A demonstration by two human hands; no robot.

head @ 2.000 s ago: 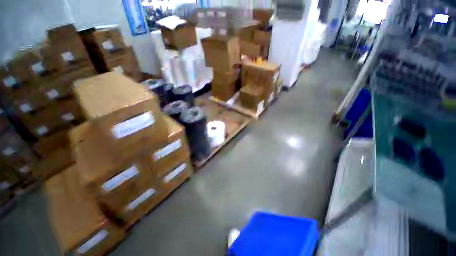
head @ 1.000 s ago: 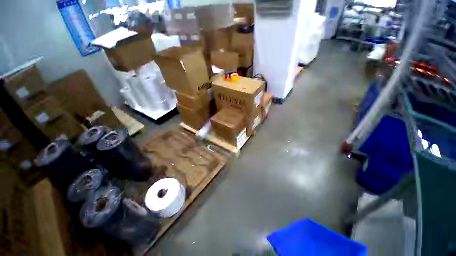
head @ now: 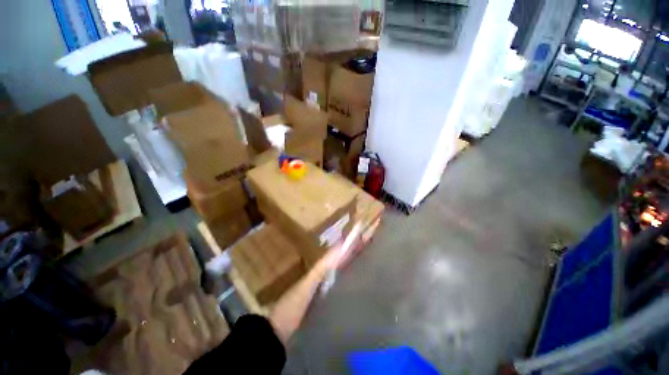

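A blue plastic tray (head: 392, 362) shows at the bottom edge, mostly cut off; what holds it is out of view. My left hand (head: 343, 253) is stretched forward, blurred, in front of the cardboard boxes on the pallet; its fingers and any contact with the box cannot be made out. The forearm comes from a black sleeve at the bottom. A closed cardboard box (head: 308, 199) stands just beyond the arm, with an orange and yellow item (head: 295, 170) on top. My right hand is not in view.
A white pillar (head: 425, 95) stands behind the boxes, with a fire extinguisher (head: 372, 176) at its foot. Dark wrapped rolls (head: 44, 282) are at the left by a brown-covered pallet (head: 150, 307). Grey floor (head: 455, 271) runs ahead. A blue panel (head: 579, 286) stands at the right.
The view has moved forward to the stacked boxes and pillar. My left arm has come into view, reaching forward. The blue tray shows less, lower in the picture.
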